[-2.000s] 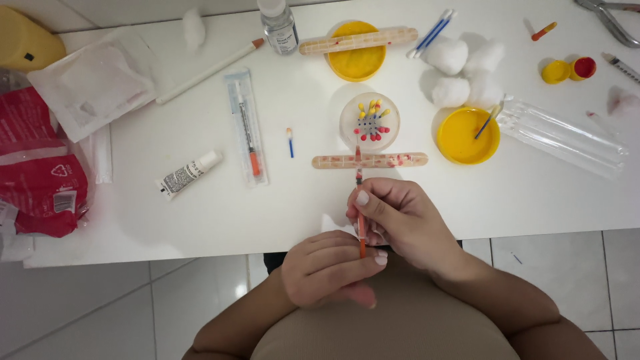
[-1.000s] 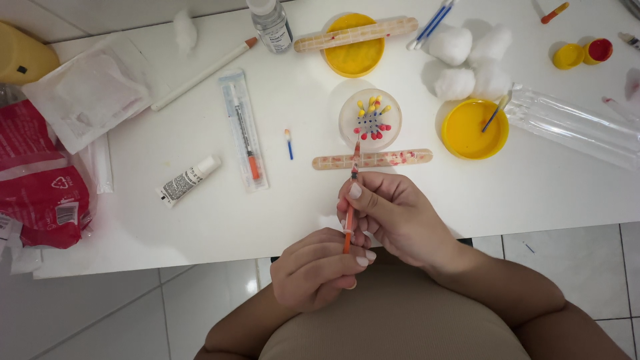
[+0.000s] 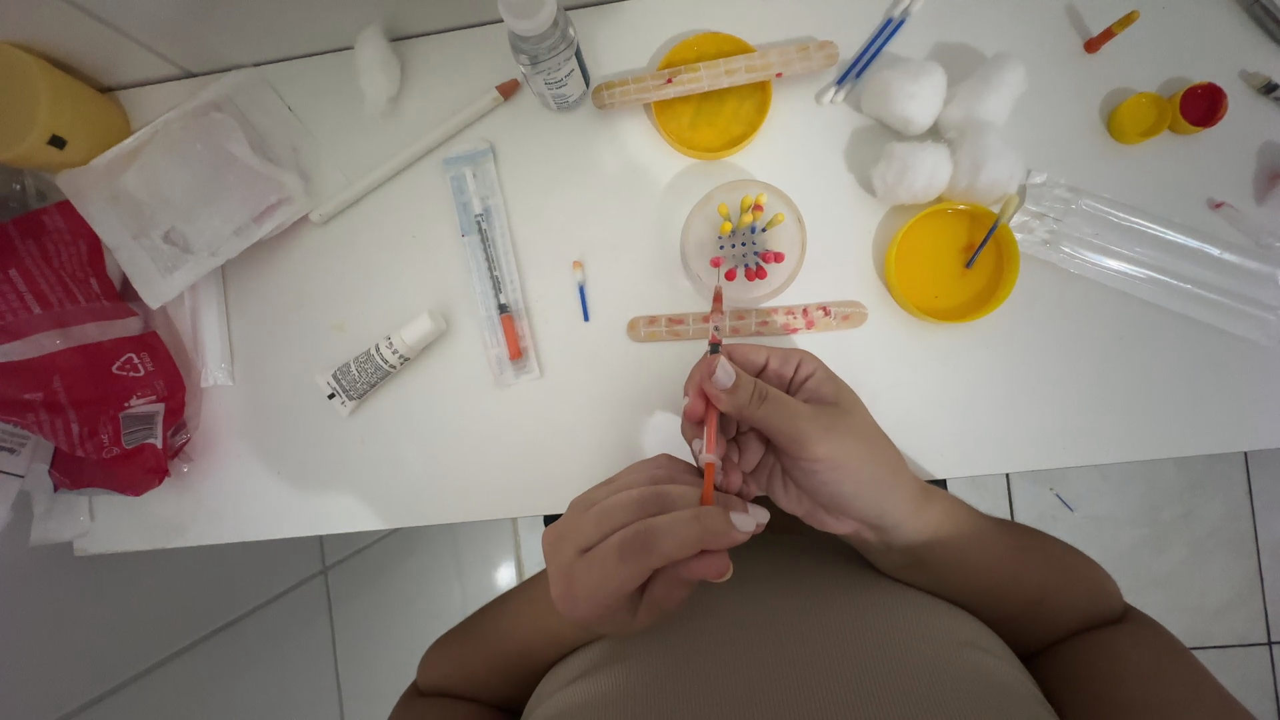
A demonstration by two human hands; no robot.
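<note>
My right hand [image 3: 790,430] grips the barrel of an orange-filled syringe [image 3: 712,420] between thumb and fingers. Its needle points away from me, with the tip beside a pink swab head at the near left of a clump of yellow- and pink-tipped cotton swabs [image 3: 745,245]. The clump sits in a round clear dish [image 3: 697,262]. My left hand [image 3: 640,545] holds the orange plunger end between thumb and fingers. The syringe passes over a stained wooden stick marked with a grid [image 3: 830,318], lying crosswise on the white table [image 3: 560,440].
Left are a packaged syringe [image 3: 495,270], a tube [image 3: 380,365], a white pencil [image 3: 410,150], a swab piece [image 3: 581,290] and red packaging [image 3: 80,370]. Behind stand a clear bottle [image 3: 550,60] and a yellow lid [image 3: 715,120]. Right are cotton balls [image 3: 905,95], a yellow dish [image 3: 950,300] and clear packaging [image 3: 1150,250].
</note>
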